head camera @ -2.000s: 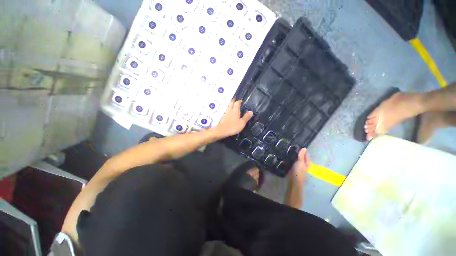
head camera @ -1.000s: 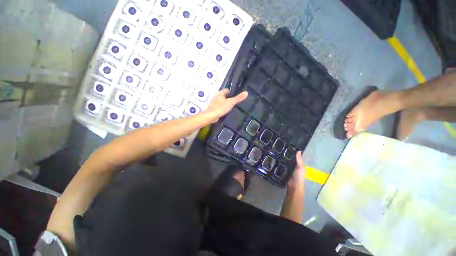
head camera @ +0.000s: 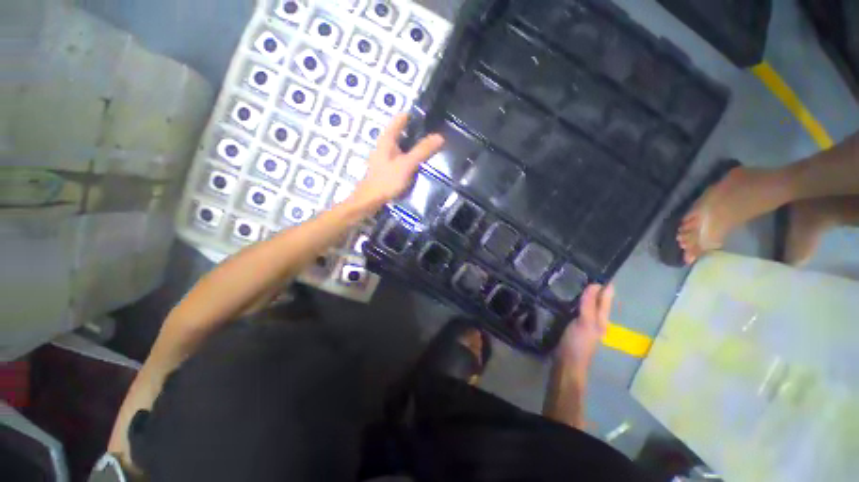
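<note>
A black tray [head camera: 565,141] with square pockets is tilted and looks raised off the floor, partly over the white tray [head camera: 316,122]. Its two near rows hold several dark squarish parts [head camera: 535,262]; the pockets farther away look bare. My left hand [head camera: 386,169] grips the black tray's left edge, thumb on top and fingers partly hidden. My right hand [head camera: 586,325] grips its near right corner, with the fingers under the edge hidden. The white tray lies at the left, each pocket showing a squarish outline with a dark round centre.
A pale worn box [head camera: 85,188] stands at the left. A whitish-yellow box top [head camera: 763,367] is at the right. Another person's sandalled foot [head camera: 716,207] is beside it. Yellow line marking [head camera: 796,108] crosses the blue-grey floor. A dark object [head camera: 721,33] lies at the upper right.
The black tray has come up closer to the camera and now looks larger, covering more of the white tray's right side. Both hands have kept their places on its edges.
</note>
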